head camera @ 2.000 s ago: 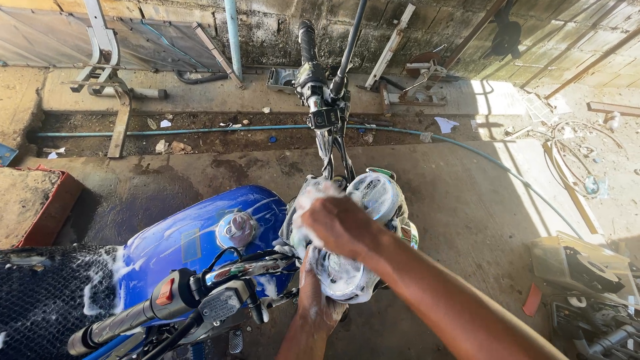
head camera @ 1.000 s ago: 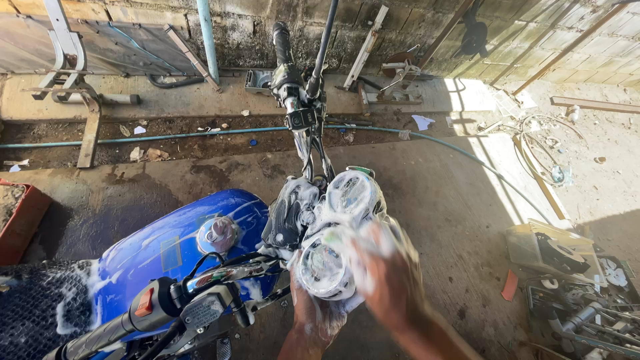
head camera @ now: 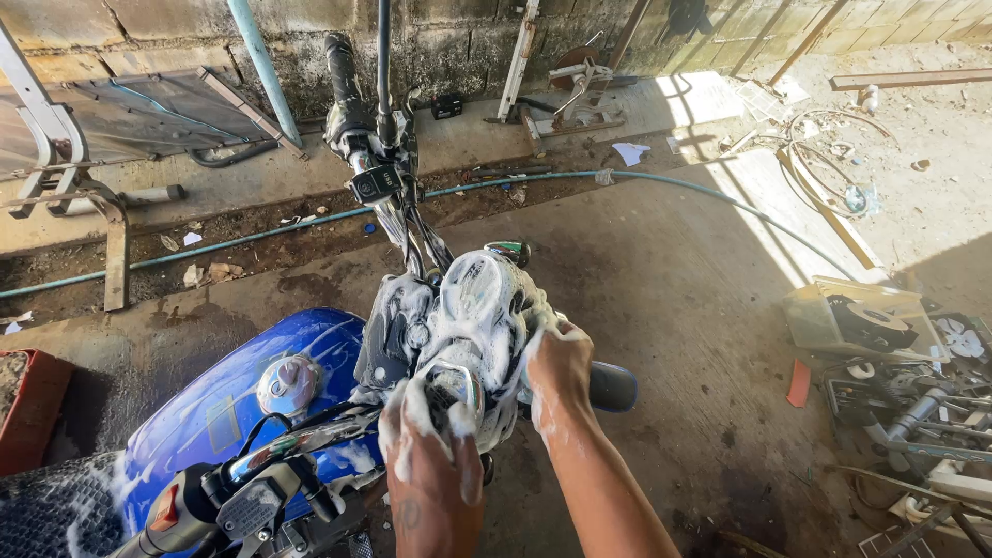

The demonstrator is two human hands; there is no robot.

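Note:
My left hand (head camera: 434, 453), covered in suds, rests its spread fingers on the nearer round gauge (head camera: 449, 384) of a motorcycle. Suds also coat my right hand (head camera: 559, 364), its fingers curled at the far side of the foamy gauge and headlight housing (head camera: 496, 329); whether it grips something there is hidden. The other round gauge (head camera: 471, 285) lies beyond, under foam. Left of the hands are the blue fuel tank (head camera: 256, 411) with its metal cap (head camera: 288, 385), the nearer handlebar with a brake reservoir (head camera: 252, 508), and the far handlebar grip (head camera: 345, 85).
A blue hose (head camera: 659, 177) crosses the concrete floor beyond the motorcycle, before a block wall (head camera: 442, 54). At the right are a plastic bin (head camera: 806, 318) and a heap of metal parts (head camera: 922, 434). A red container (head camera: 35, 403) stands at the left, near the foamy seat (head camera: 62, 496).
My right hand has moved from over the gauges to the far side of the housing. My left hand has come up onto the nearer gauge. More foam covers the gauges.

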